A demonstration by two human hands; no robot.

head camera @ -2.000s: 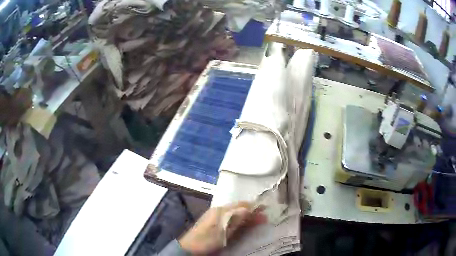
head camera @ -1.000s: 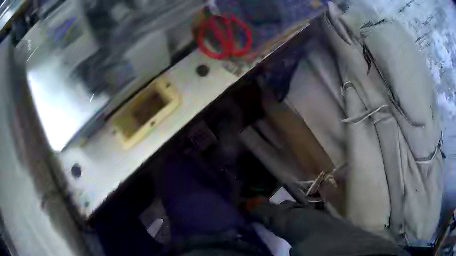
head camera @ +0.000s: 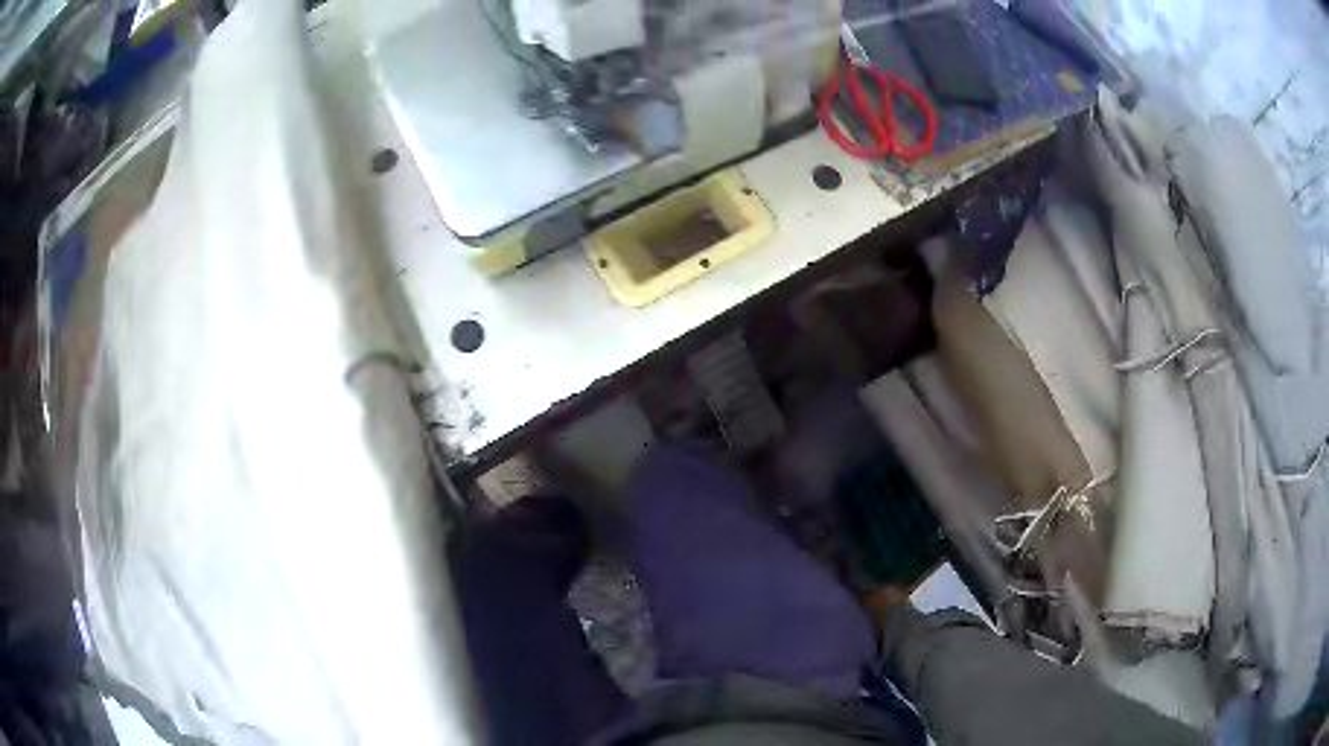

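Note:
A large pale fabric bundle (head camera: pixel 248 364) lies at the left, close to the camera, over the left end of the cream machine table (head camera: pixel 547 328). Tied beige bundles (head camera: pixel 1159 510) stand at the right by the wall, with pale tie strips (head camera: pixel 1064 510) knotted round them. My right arm in a dark sleeve reaches in from the bottom right. Only a small part of my right hand (head camera: pixel 880 599) shows, low beside a white surface; its fingers cannot be made out. My left hand is not in view.
The overlock machine (head camera: pixel 700 110) is at the top centre, with the yellow-framed waste slot (head camera: pixel 682 241) before it. Red-handled scissors (head camera: pixel 877 114) and a dark flat item (head camera: pixel 940 61) lie by the blue patterned cover (head camera: pixel 1020 95). My legs are below the table edge.
The view has swung back left, so the pale bundle shows large again at the left. My right arm stays low at the bottom right, with its hand mostly hidden.

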